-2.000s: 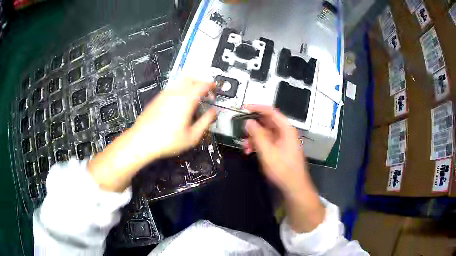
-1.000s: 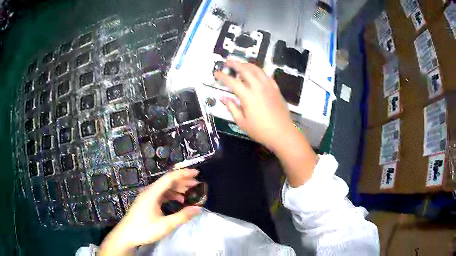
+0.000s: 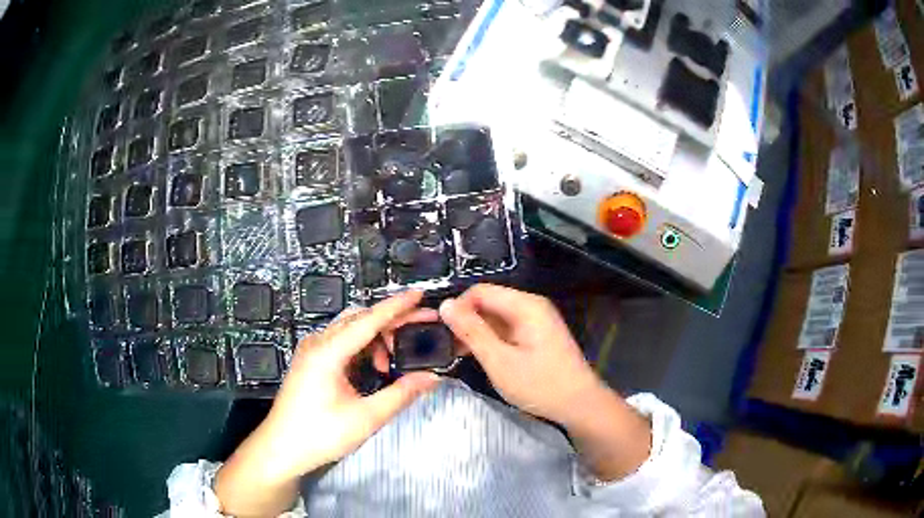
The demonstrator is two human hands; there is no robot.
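Observation:
A black rounded-square housing (image 3: 422,346) is held above my lap, near the bottom centre of the head view. My left hand (image 3: 350,369) holds it by its left and lower edges with fingers and thumb. My right hand (image 3: 527,349) is at its upper right side, with thumb and index finger close together at the rim. Whether a small part is pinched between those right fingertips cannot be told. The inside of the housing looks dark.
A large clear blister tray (image 3: 243,243) with housings lies at the left. A small parts tray (image 3: 453,202) with roundish dark pieces lies beyond my hands. The white press (image 3: 608,121) stands upper right, with a red emergency stop (image 3: 623,216) and green-ringed button (image 3: 670,240). Labelled cartons (image 3: 826,273) stand at right.
My right hand has come back from the press top to the housing in my left hand. The view has shifted, so the press sits further up and right, and its front buttons show.

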